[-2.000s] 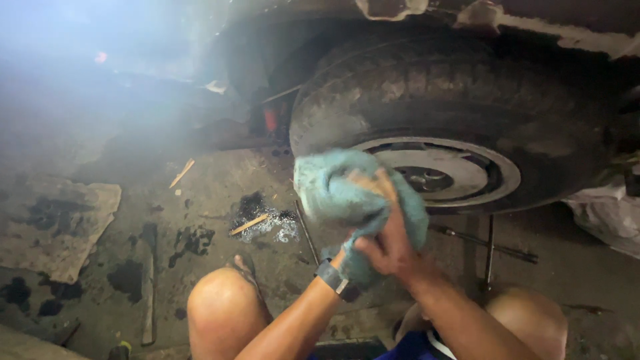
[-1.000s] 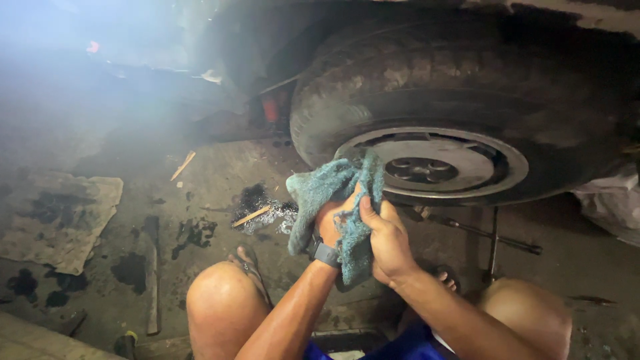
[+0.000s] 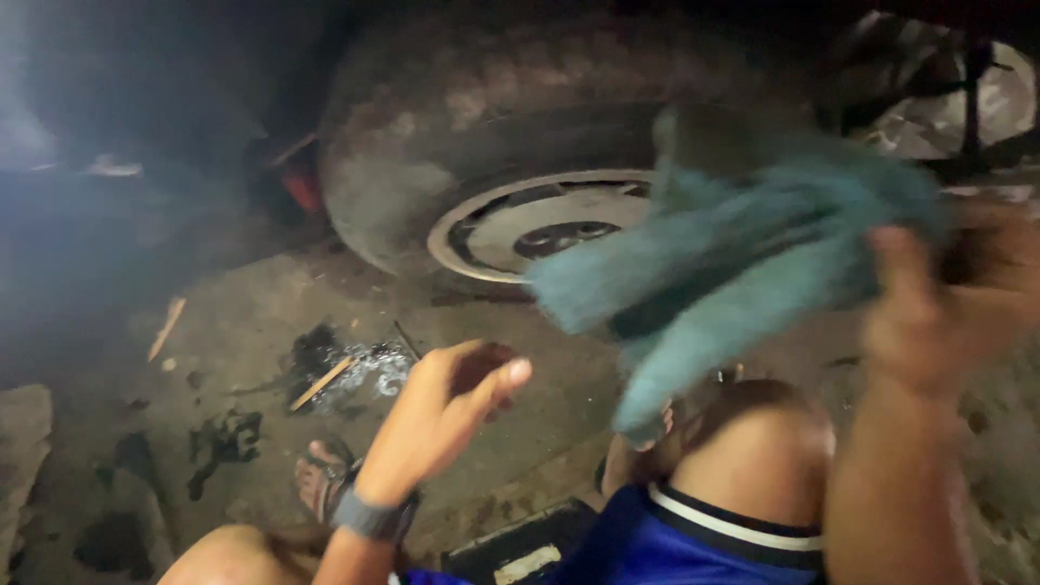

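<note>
A blue-green cloth (image 3: 731, 252) hangs blurred from my right hand (image 3: 918, 325), which grips it at the right side of the view. The cloth spreads leftward in front of a car wheel, hiding part of its rim (image 3: 487, 236) and tire (image 3: 390, 195). My left hand (image 3: 455, 406), with a grey band at the wrist, is low and left of the cloth, its fingers loosely curled with nothing in them. It is above the floor, near a wooden stick (image 3: 322, 383) beside a wet patch.
Another wood sliver (image 3: 166, 329) lies further left on the stained concrete floor (image 3: 244, 301). A flat sheet (image 3: 24, 455) is at the left edge. Below, a dark object with a pale label (image 3: 528, 565) lies between my legs. Crumpled plastic (image 3: 918, 122) is at upper right.
Both hands were together on the cloth; my left hand has let go and is apart from it. My right hand has moved right with the cloth. The view has shifted right.
</note>
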